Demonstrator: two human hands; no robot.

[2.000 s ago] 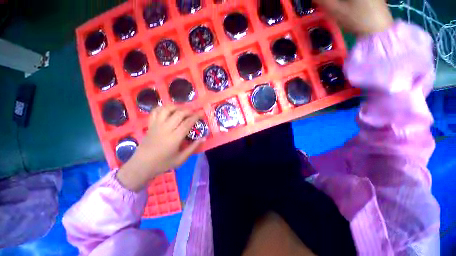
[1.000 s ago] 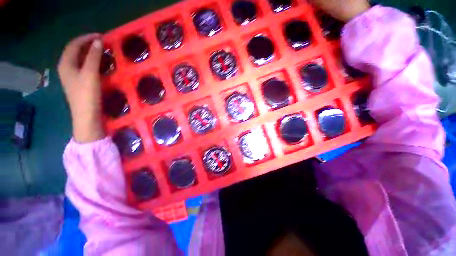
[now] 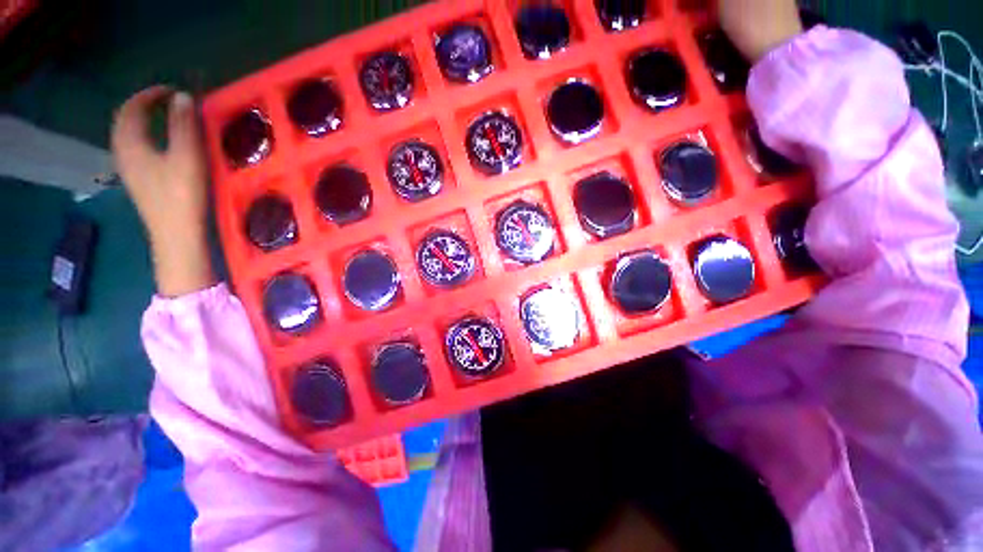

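A large red tray (image 3: 426, 315) with rows of square pockets is tilted across the view. Round black watch bodies (image 3: 576, 109) sit in its pockets. Several show a dial with red marks, such as the lit watch face (image 3: 475, 347); others are dark or reflect white light. My left hand (image 3: 162, 178) is just outside the tray's upper left edge, thumb and fingers apart, with nothing visible in it. My right hand (image 3: 761, 24) is on the tray's upper right edge, partly cut off by the top of the frame; its fingertips are hidden. My right sleeve covers some right-end pockets.
A dark green bench (image 3: 113, 361) lies behind and left, with a black box and cord (image 3: 73, 264) and a pale metal bar (image 3: 54, 151). White cables (image 3: 946, 81) lie at upper right. A smaller red tray (image 3: 374, 460) shows below the large tray, over the blue floor.
My left hand went from the tray's lower row to its upper left edge, then slightly outward, uncovering the corner watch. The tray has shifted lower in view than two seconds ago.
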